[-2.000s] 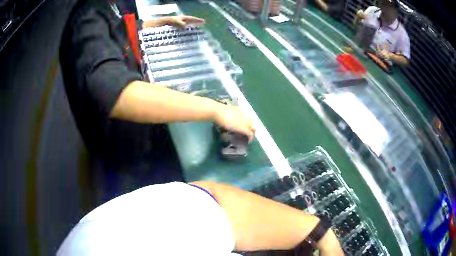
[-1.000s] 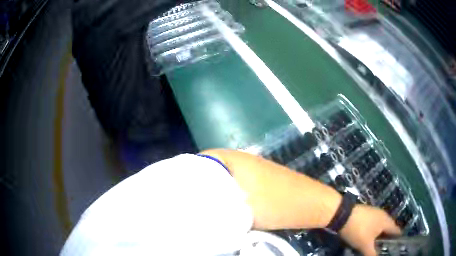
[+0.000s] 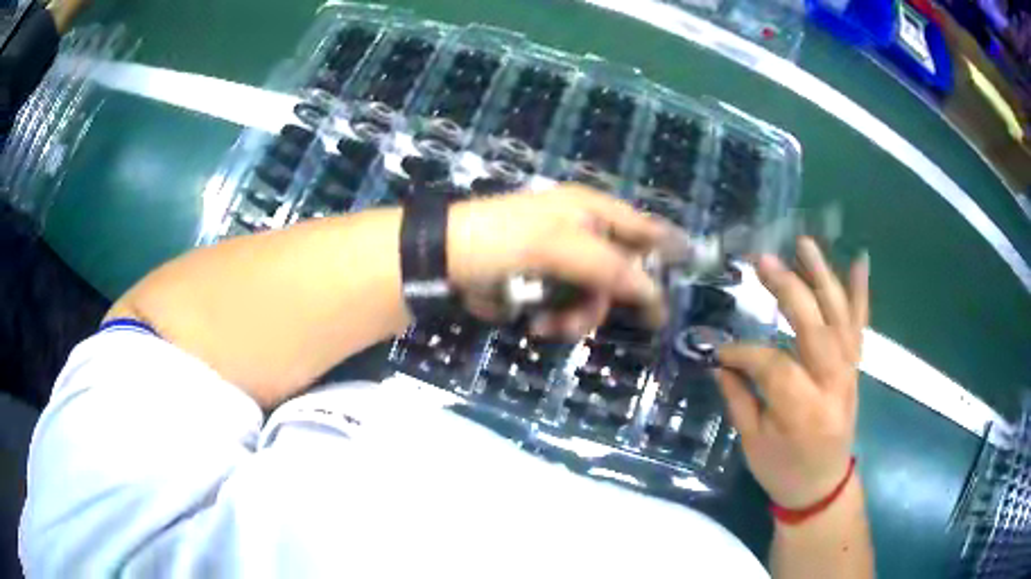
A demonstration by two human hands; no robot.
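Note:
A large clear blister tray [image 3: 735,113] lies on the green bench, with rows of pockets filled with small black components. My left hand [image 3: 565,255], with a dark wristband, is over the tray's middle and blurred. Its fingers hold a blurred grey holder strip [image 3: 774,234] that reaches right over the tray. A small bright spot shows at its fingers; I cannot tell what it is. My right hand [image 3: 803,373], with a red cord at the wrist, is at the tray's right side. Its thumb and forefinger pinch a small round component [image 3: 703,340] over the pockets.
Clear trays [image 3: 51,136] stand at the left end and a tray stack [image 3: 1001,498] at the right edge. A blue bin [image 3: 876,34] is across the bench. A dark sleeve [image 3: 25,45] of another person is at the upper left.
The view has turned right, so the tray is now central. My left hand has moved over the tray with the strip. My right hand has come into view.

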